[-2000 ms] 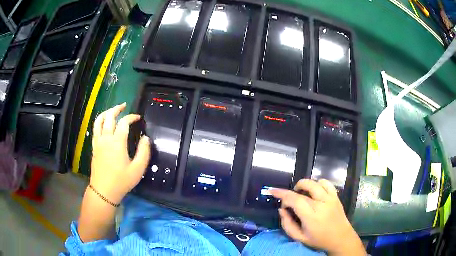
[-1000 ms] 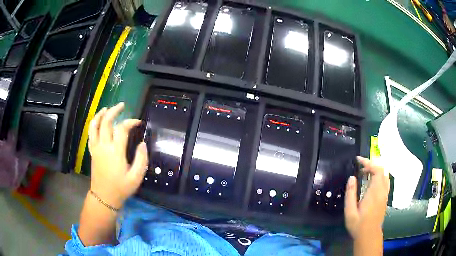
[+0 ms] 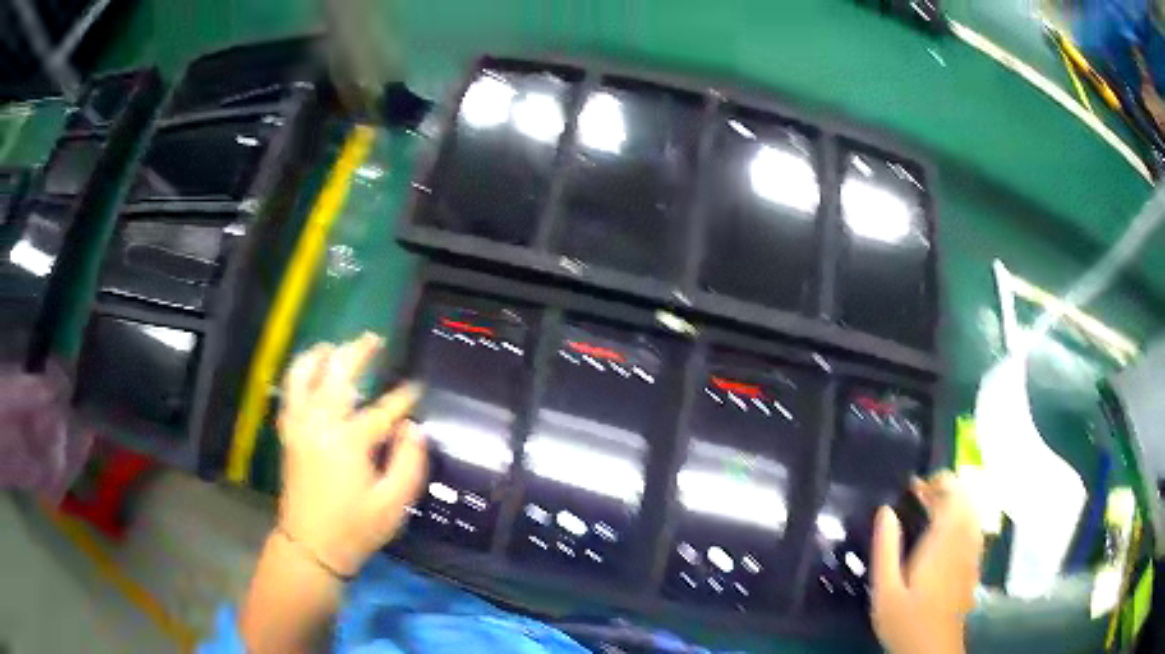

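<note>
The near phone tray [image 3: 664, 466] lies in front of me with four smartphones in a row. Their dark screens show red text at the top and round white icons at the bottom, as on the second phone [image 3: 588, 441]. My left hand [image 3: 345, 466] holds the tray's left edge between thumb and fingers. My right hand [image 3: 930, 556] is at its right edge, thumb and fingers around the dark edge. Its lower part is cut off by the frame's bottom. The picture is motion-blurred.
A far tray [image 3: 696, 211] with four dark phones adjoins the near one. More phone trays [image 3: 217, 275] stand left, beyond yellow tape [image 3: 300, 300]. A white label strip [image 3: 1032, 466] curls at right. A red object [image 3: 113, 492] and a purple sleeve-like shape [image 3: 38, 428] are lower left.
My right hand has left the third phone's screen and moved to the tray's right edge. The second and third phones now show round icons. The whole view has shifted and blurred.
</note>
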